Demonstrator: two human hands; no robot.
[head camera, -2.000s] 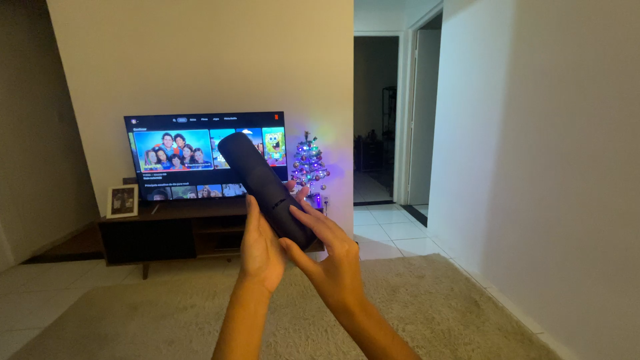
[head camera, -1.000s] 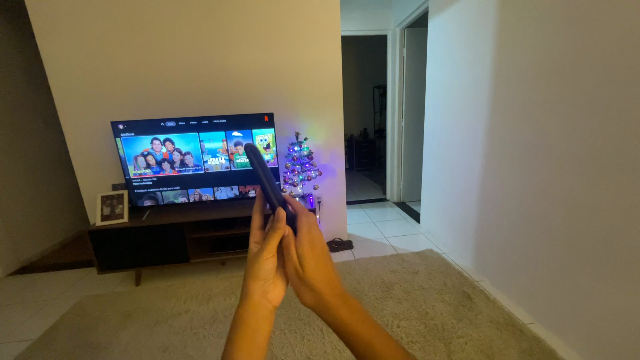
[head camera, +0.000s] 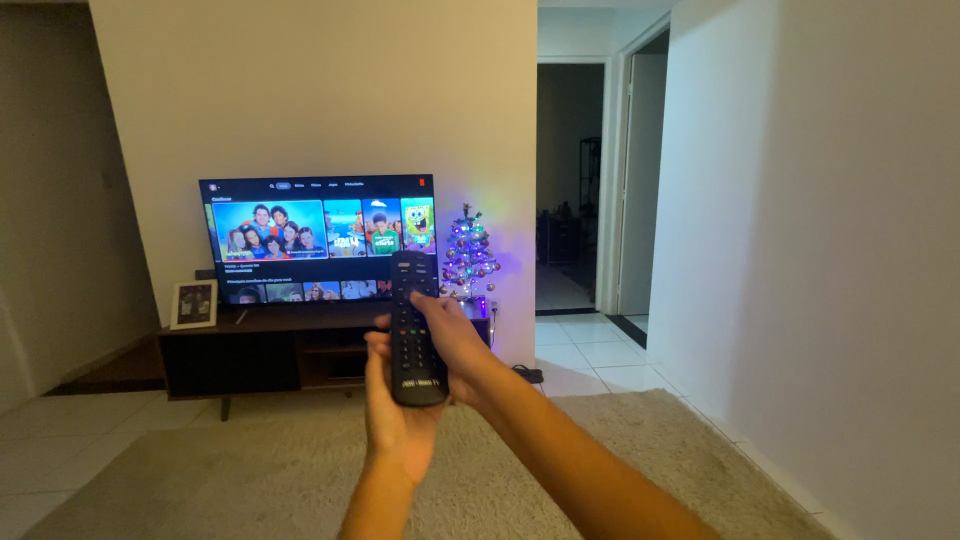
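A black TV remote control (head camera: 414, 352) is held upright in both hands, its button side facing me. My left hand (head camera: 391, 405) wraps its left edge and back from below, the fingertips showing at the left side. Around its right edge is my right hand (head camera: 450, 334), with the thumb lying on the upper buttons. Behind the remote's top end, a lit flat-screen television (head camera: 322, 274) shows rows of picture tiles.
The television stands on a dark wooden TV stand (head camera: 229, 364), with a framed photo (head camera: 194, 304) at left. Right of the screen is a small lit Christmas tree (head camera: 469, 259). A beige rug (head camera: 247, 480) covers the floor before it; a doorway (head camera: 568, 187) opens at right.
The remote, earlier tilted and seen from its plain back, then nearly edge-on, has been turned so its buttons face me. My right thumb now rests on the buttons.
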